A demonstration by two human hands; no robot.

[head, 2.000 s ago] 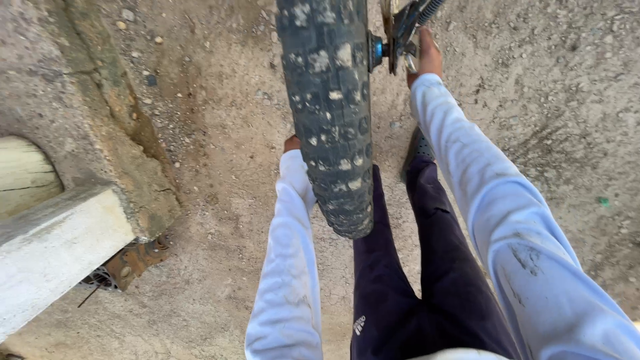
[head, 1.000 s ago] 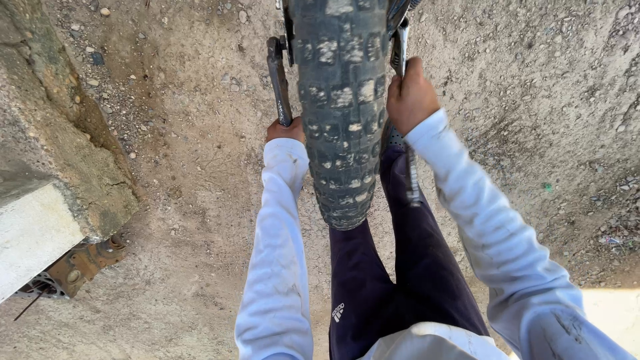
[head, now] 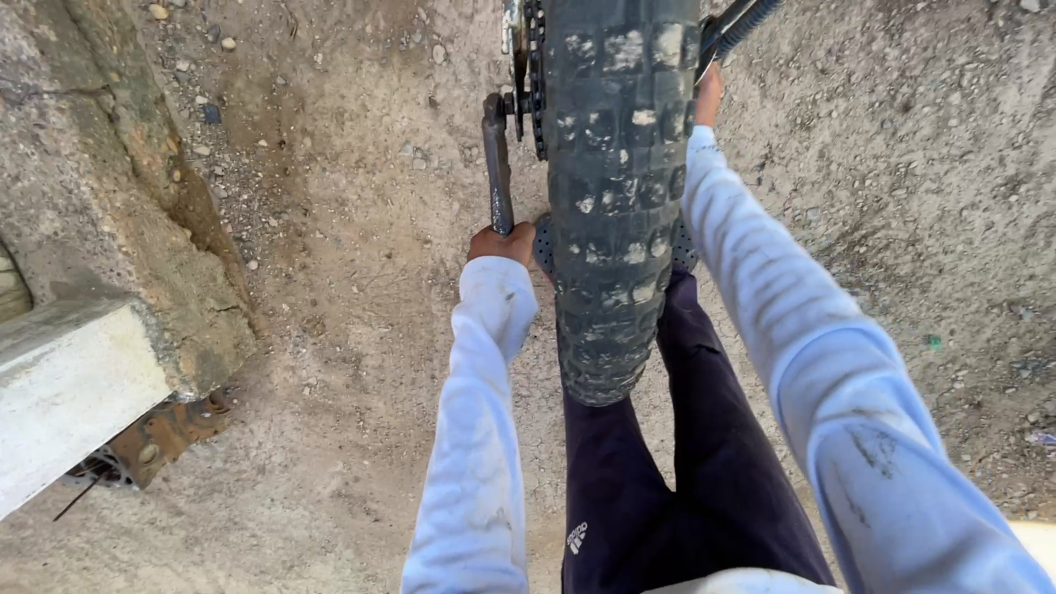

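Note:
A knobby rubber tyre (head: 619,190) with pale dirt on its tread stands upright between my arms. On its left a dark metal wrench (head: 497,165) has its upper end at a hub or axle bolt, beside a chain (head: 538,82) on a toothed sprocket. My left hand (head: 503,243) is closed round the wrench's lower end. At the tyre's right, my right hand (head: 709,92) reaches up to a thin metal part near a dark frame tube and a coiled spring (head: 747,25). The tyre and frame hide much of that hand, so its hold is unclear.
Rough gravelly ground (head: 371,371) lies around the wheel. A broken concrete ledge (head: 124,206) and a white-painted block (head: 74,396) stand at left, with a rusty metal piece (head: 169,437) beneath. My feet and dark trousers (head: 619,495) are close behind the tyre.
A second ago my right hand was in plain view holding a long metal tool beside the tyre; now it is farther up and mostly hidden. My left hand remains on the wrench.

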